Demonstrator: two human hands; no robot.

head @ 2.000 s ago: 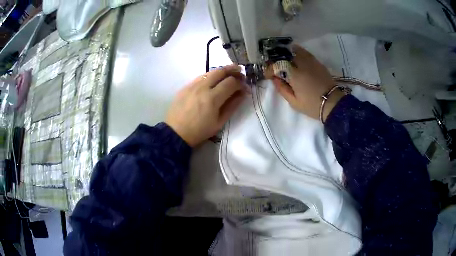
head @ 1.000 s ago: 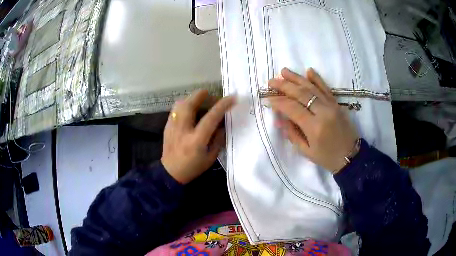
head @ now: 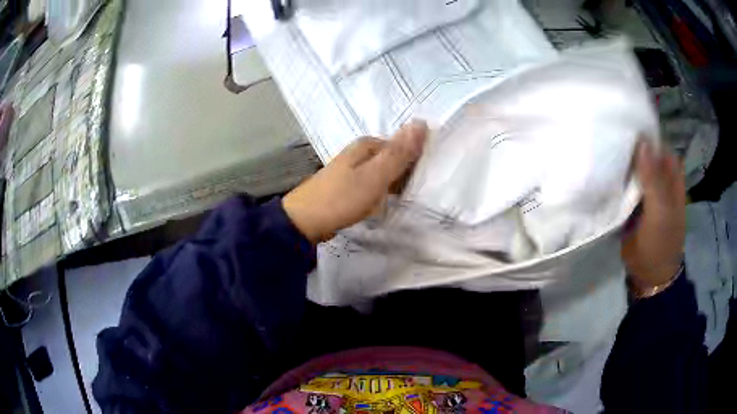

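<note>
A white garment panel [head: 517,154] with thin dark topstitching hangs over the front edge of the machine table. Its near part is folded up and bunched, blurred by motion. Double dark stitch lines show on the flatter far part, below a flap with a stitched border [head: 388,32]. My left hand [head: 360,182] grips the cloth at the middle, thumb and fingers closed on it. My right hand [head: 659,218] is at the right edge of the cloth, blurred, its fingers at the raised edge; part of its grip is hidden.
The pale machine table [head: 186,97] lies at the left, with a ruler strip along its front edge. Plaid plastic-covered cloth [head: 61,137] is at the far left. A thin dark bent wire [head: 230,61] stands left of the panel. Cluttered dark items lie at the upper right.
The panel, under the needle two seconds ago and flat one second ago, is now turned and folded up. My right hand has moved right to its edge. My left hand has closed on cloth.
</note>
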